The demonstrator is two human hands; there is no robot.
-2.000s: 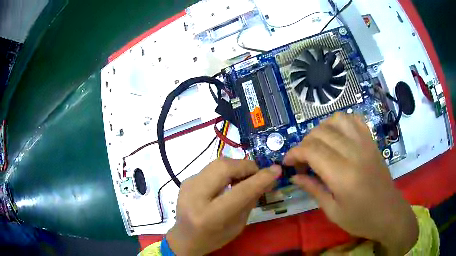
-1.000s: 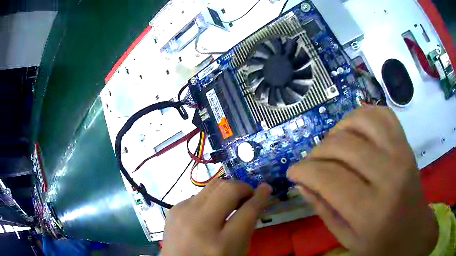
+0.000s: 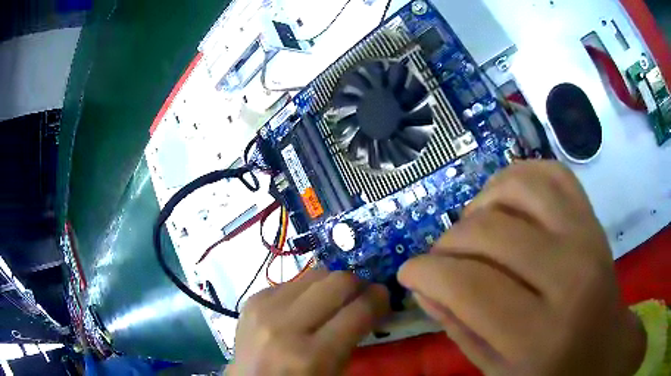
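Observation:
The blue motherboard (image 3: pixel 434 192) lies on the white chassis back plate (image 3: pixel 193 156). My left hand (image 3: pixel 305 323) is at the board's lower edge, fingers bent and fingertips pressed together. My right hand (image 3: pixel 515 272) is beside it, thumb and index finger pinched at the same edge. A small black piece (image 3: pixel 398 294) shows between the fingertips; I cannot tell which hand holds it. The black sleeved cable (image 3: pixel 160 233) loops left of the board and runs down behind my left hand. The yellow-red-black power cable (image 3: pixel 282 228) curves beside the RAM module (image 3: pixel 300 183).
The CPU fan (image 3: pixel 379 114) sits on its heatsink at the board's upper part. A black speaker (image 3: pixel 574 123) and a small green side board (image 3: pixel 649 99) are at the right. Red foam (image 3: pixel 633 286) borders the unit. The green bench (image 3: pixel 118 220) is at the left.
The view has moved closer and turned, so the board appears larger and further left. Both hands stay at the board's lower edge with slightly shifted fingers.

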